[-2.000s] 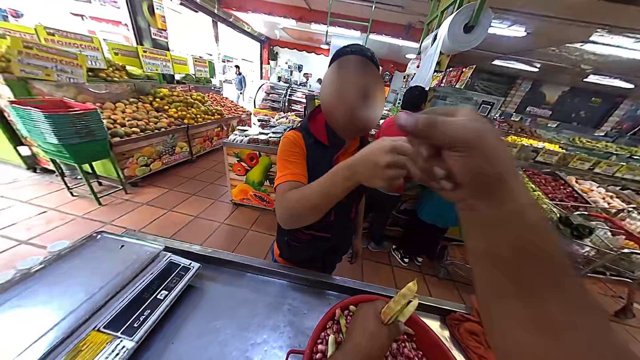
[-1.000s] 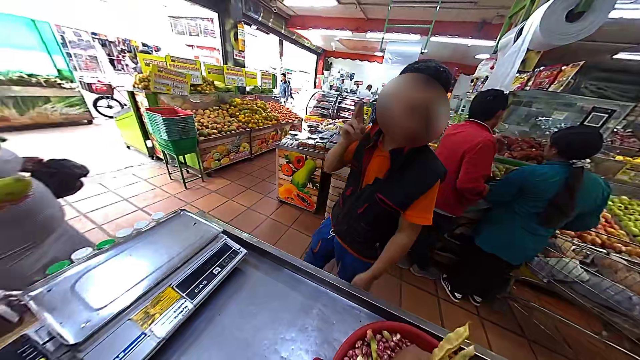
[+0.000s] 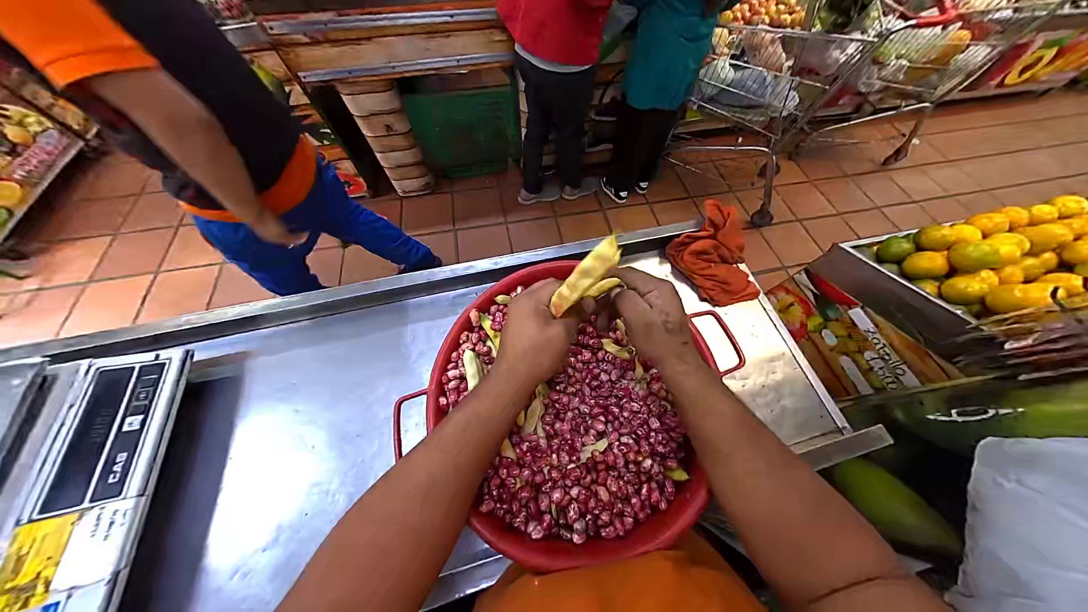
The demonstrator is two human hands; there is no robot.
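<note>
A red plastic basin with two side handles rests on the metal counter, filled with speckled red beans and several loose pale pods. Over its far part, my left hand holds yellowish bean pods that stick up past the rim. My right hand is close beside it, fingers bent at the lower end of the pods; what lies between those fingers is hidden.
A CAS scale stands on the metal counter at left. An orange cloth lies right of the basin. Yellow fruit fills a crate at right. A person in orange and black stands beyond the counter.
The view has swung down to the basin. My right hand, raised toward the person two seconds ago, is now over the beans beside my left. The person's raised hand is now down.
</note>
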